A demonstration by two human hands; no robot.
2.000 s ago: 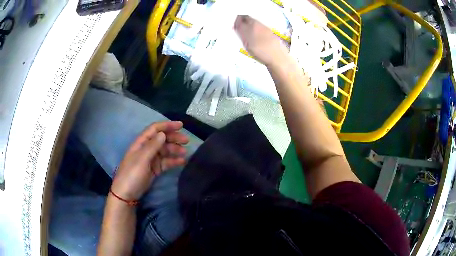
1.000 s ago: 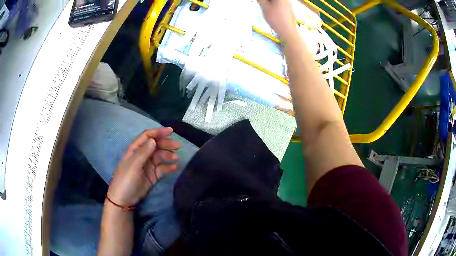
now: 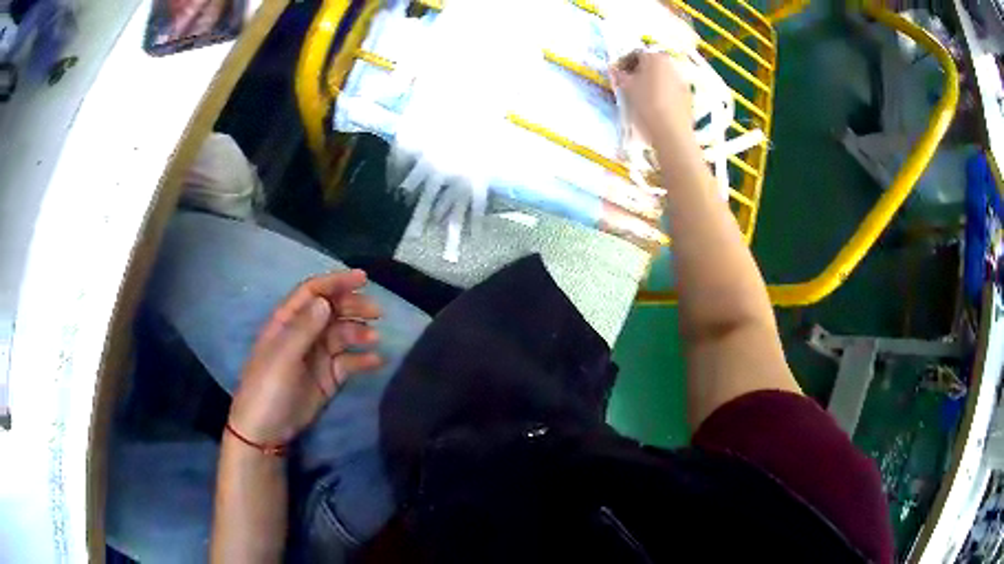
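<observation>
My left hand (image 3: 299, 355) hovers over my jeans with its fingers loosely curled and apart, holding nothing. My right hand (image 3: 657, 97) is stretched out over the yellow wire basket (image 3: 755, 165), fingers bent down at the looped white straps (image 3: 716, 138) on its far right part. A small dark spot shows at its fingertips; whether it grips a tool or a strap cannot be told. A fanned bundle of white straps (image 3: 449, 204) lies over the near left part of the pile, its upper part washed out by glare.
Pale blue and white sheets (image 3: 369, 110) and a speckled grey-green sheet (image 3: 573, 264) lie under the straps. A white table edge with a printed scale (image 3: 110, 187) runs along my left, with a phone (image 3: 193, 20) on it. A grey metal frame (image 3: 853, 369) stands on the green floor at right.
My right hand went from the middle of the pile to the far edge, then back down to the looped straps at right. My left hand has barely moved.
</observation>
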